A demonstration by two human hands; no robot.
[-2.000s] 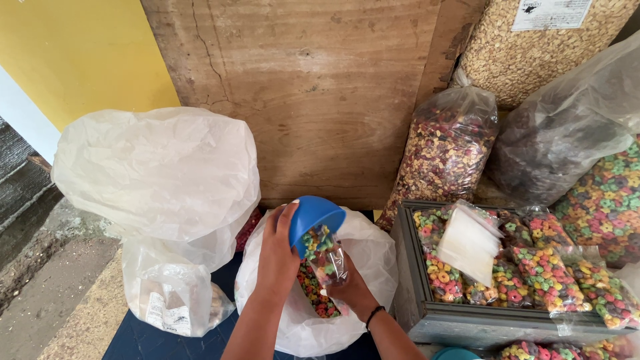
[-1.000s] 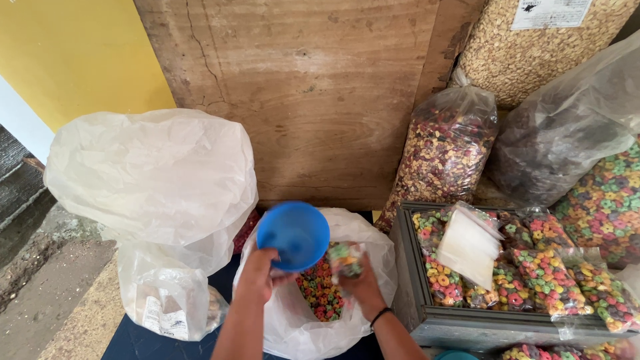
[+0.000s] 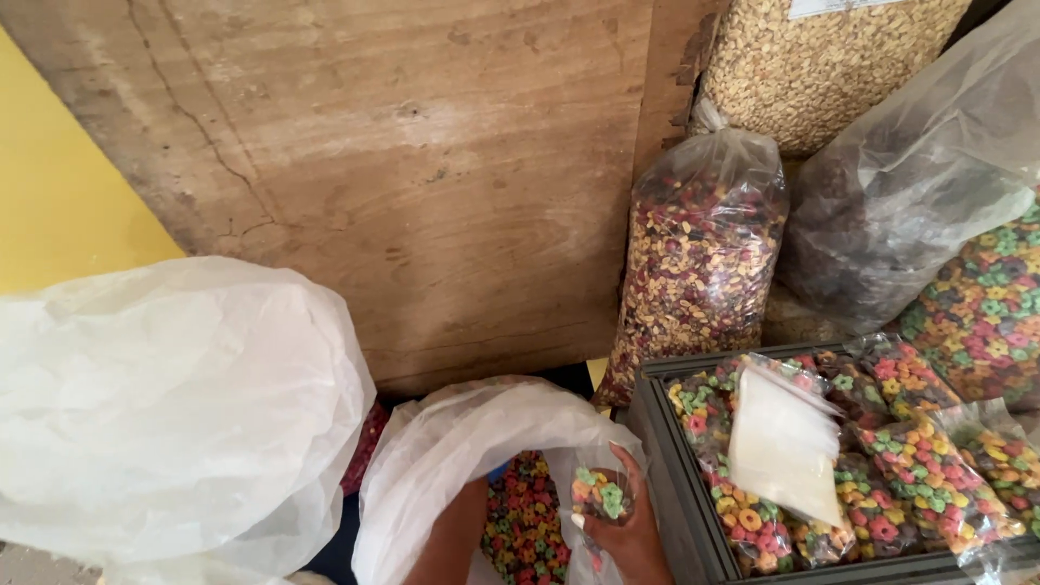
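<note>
A large white plastic bag stands open at the bottom centre, with multicoloured cereal rings inside. My left hand reaches down into it; the fingers are hidden by the bag's side, and a sliver of the blue plastic bowl shows beside them. At the bag's right side, my right hand holds a small clear plastic bag partly filled with cereal, thumb and fingers around it.
Right of my hands stands a grey crate of filled cereal packets, with a stack of empty clear bags on top. Behind it are a tied bag of mixed grains and other large sacks. A puffy white bag is at left, a wooden panel behind.
The blue bowl was in plain view above the bag a second ago; it has gone down inside with my left hand. My right hand still holds the small bag. The view has shifted.
</note>
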